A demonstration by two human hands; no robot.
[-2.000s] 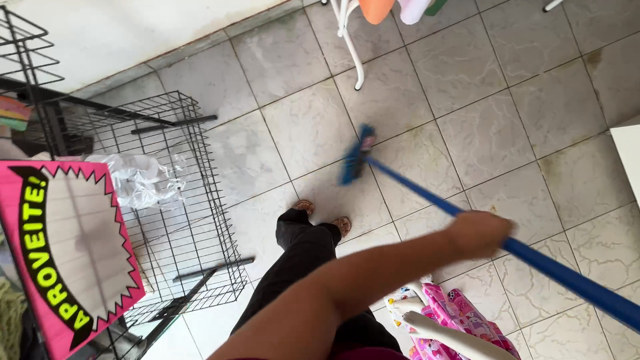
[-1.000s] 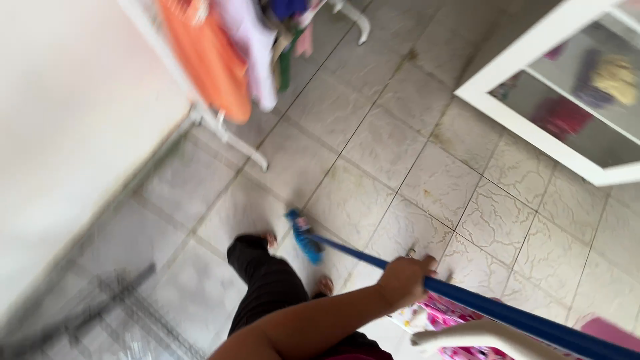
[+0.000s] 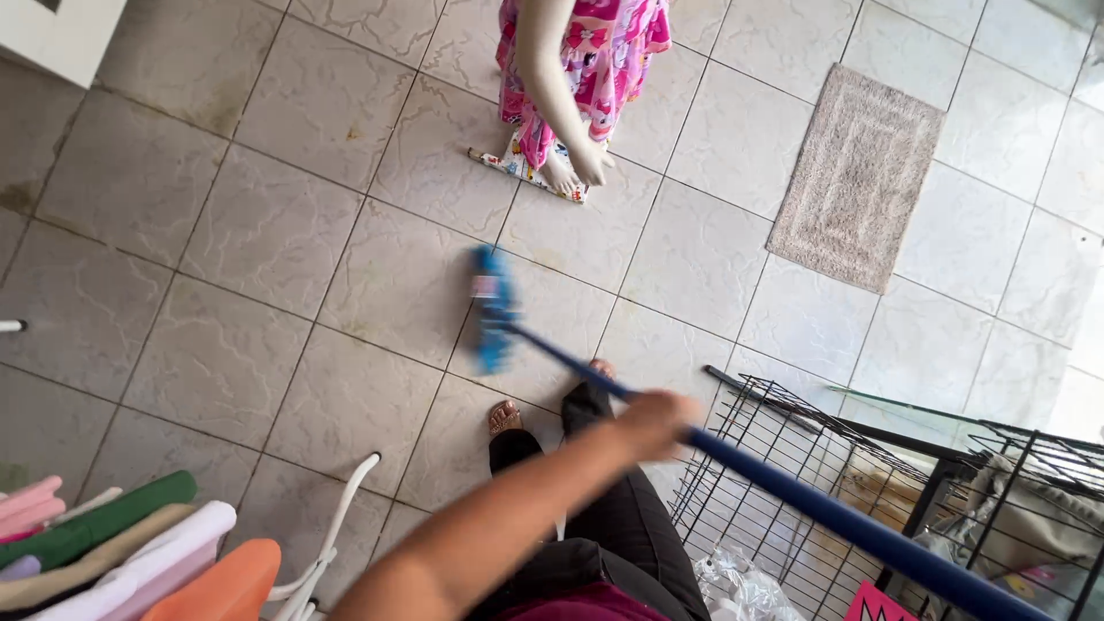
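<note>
My left hand is closed around the dark blue handle of a broom, its arm reaching in from the bottom left. The handle runs from the lower right corner to the blurred blue broom head, which is at the floor ahead of my sandalled feet. My right hand is out of view, as is the handle's upper end. Beyond the broom head stands a child-sized mannequin in a pink patterned dress, its foot on a base with a printed covering.
A beige mat lies on the tiled floor at the right. Black wire baskets holding clear plastic stand at the lower right. Hanging clothes and a white metal rack leg are at the lower left, with a white furniture corner at the upper left.
The view has swung far round, bringing the mannequin and mat into full sight. The broom head has moved over the floor to near the mannequin's base. My left hand has stayed around the handle.
</note>
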